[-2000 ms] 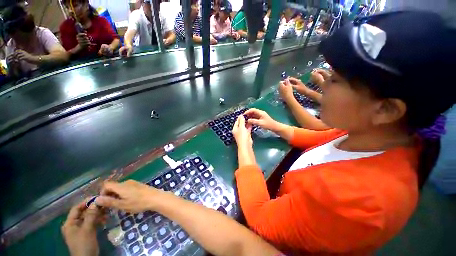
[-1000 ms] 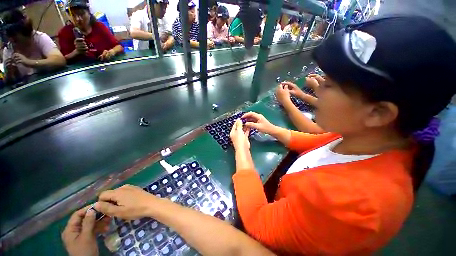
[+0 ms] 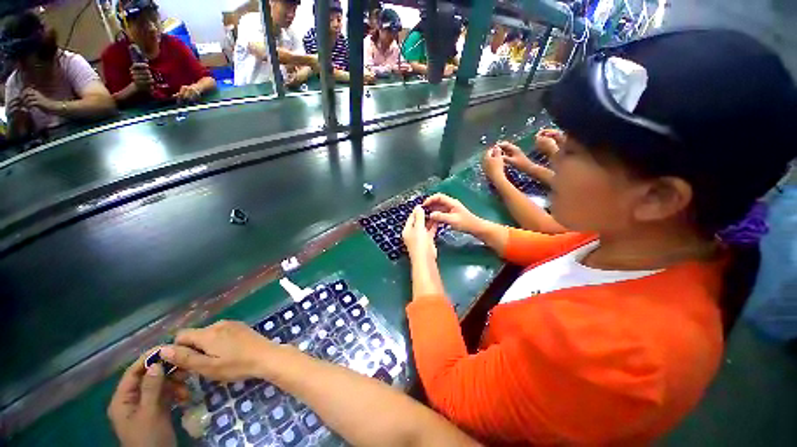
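My left hand [image 3: 142,399] is bare, at the lower left, its fingertips closed on a small square electronic part [image 3: 159,359]. My right hand [image 3: 214,349] reaches across from the right, its thumb and fingers on the same part. A clear backing sheet [image 3: 356,349] with rows of black squares with pale centres lies on the green bench, partly under my right forearm. A white tab [image 3: 295,289] sticks out at the sheet's far edge. A small white piece [image 3: 289,264] lies beyond it on the bench rail.
A dark green conveyor belt [image 3: 114,279] runs beyond the bench with small parts [image 3: 238,216] on it. A person in orange [image 3: 568,349] sits close at right, working over a similar sheet [image 3: 393,225]. Green metal uprights [image 3: 460,96] stand along the line; people sit across it.
The parts on the belt have moved left. My hands stay together at the lower left, with the held part slightly turned. The view has shifted slightly.
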